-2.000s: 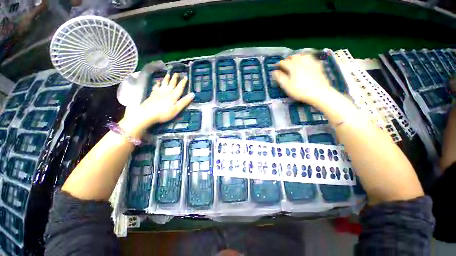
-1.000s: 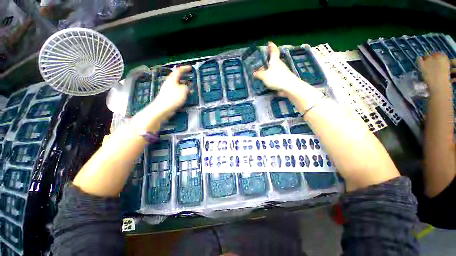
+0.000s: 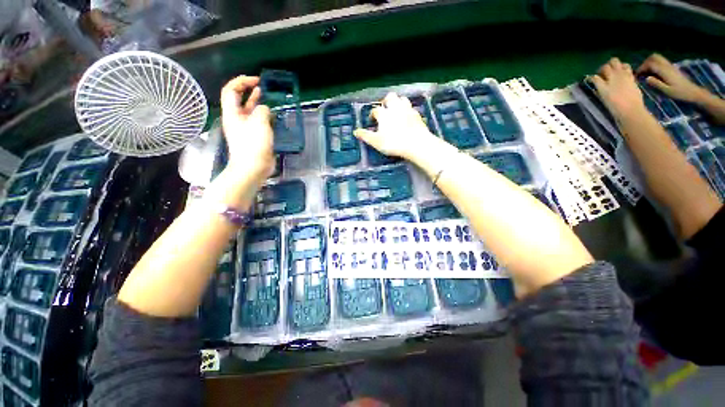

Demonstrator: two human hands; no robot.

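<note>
My left hand (image 3: 250,125) grips a dark teal phone housing (image 3: 287,127) by its side, raised upright above the upper left of the clear blister tray (image 3: 315,191). My right hand (image 3: 396,129) is over the tray's upper row, its fingertips on or near a housing there; the hand hides most of it, so I cannot tell if it grips it. Another housing (image 3: 343,135) lies in its pocket between my hands. A white die-cut adhesive sheet (image 3: 409,248) with two rows of dark marks lies across the lower row of housings.
A white round fan grille (image 3: 145,103) stands behind left. Perforated backing strips (image 3: 566,143) lie along the tray's right side. Another tray of housings (image 3: 36,246) is at far left. At right another person's hands (image 3: 628,87) are over a filled tray (image 3: 692,131).
My left hand has lifted a housing out of the upper row. My right hand has moved left along that row, away from the housing that it was tilting.
</note>
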